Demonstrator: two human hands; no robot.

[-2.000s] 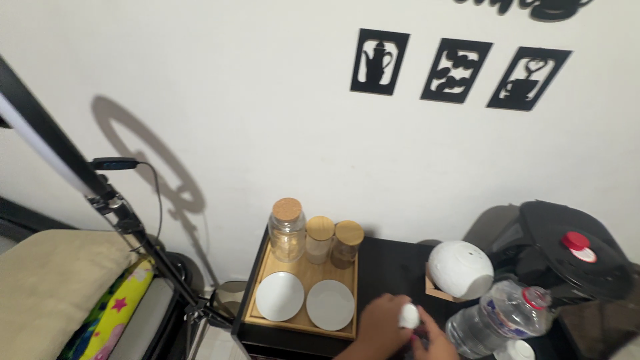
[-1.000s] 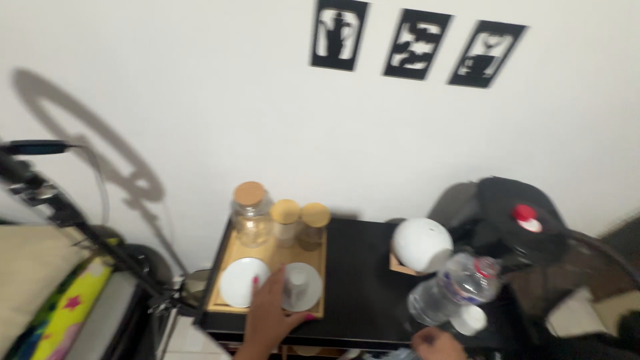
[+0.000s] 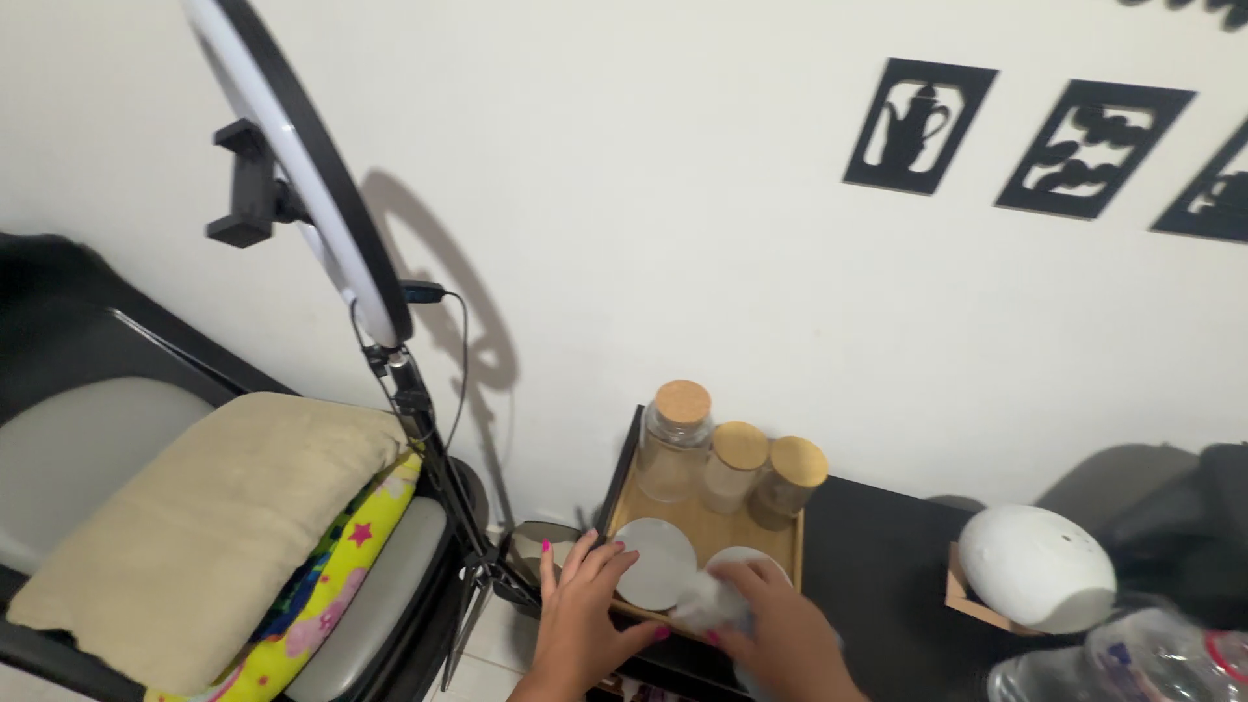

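Observation:
My left hand (image 3: 585,609), fingers spread, is at the front left corner of a wooden tray (image 3: 726,531) and holds nothing. My right hand (image 3: 780,624) is closed around a small whitish cup (image 3: 707,600), blurred, low over the front of the tray. One white saucer (image 3: 655,564) lies on the tray beside my left fingertips. Another white saucer (image 3: 749,558) is partly hidden behind my right hand. Behind the saucers stand a glass jar with a cork lid (image 3: 675,444) and two smaller glass jars with wooden lids, a left one (image 3: 733,468) and a right one (image 3: 788,483).
The tray sits on a black tabletop (image 3: 877,575). To the right are a white rounded object (image 3: 1035,568) on a wooden base, a clear plastic bottle (image 3: 1121,658) and a black appliance (image 3: 1209,536). A ring light on a stand (image 3: 414,390) and a chair with a beige cushion (image 3: 214,526) are at left.
My left hand has moved from over the right saucer to the tray's front left corner. My right hand has come from beside the bottle to the tray and now holds the cup. The view has swung left.

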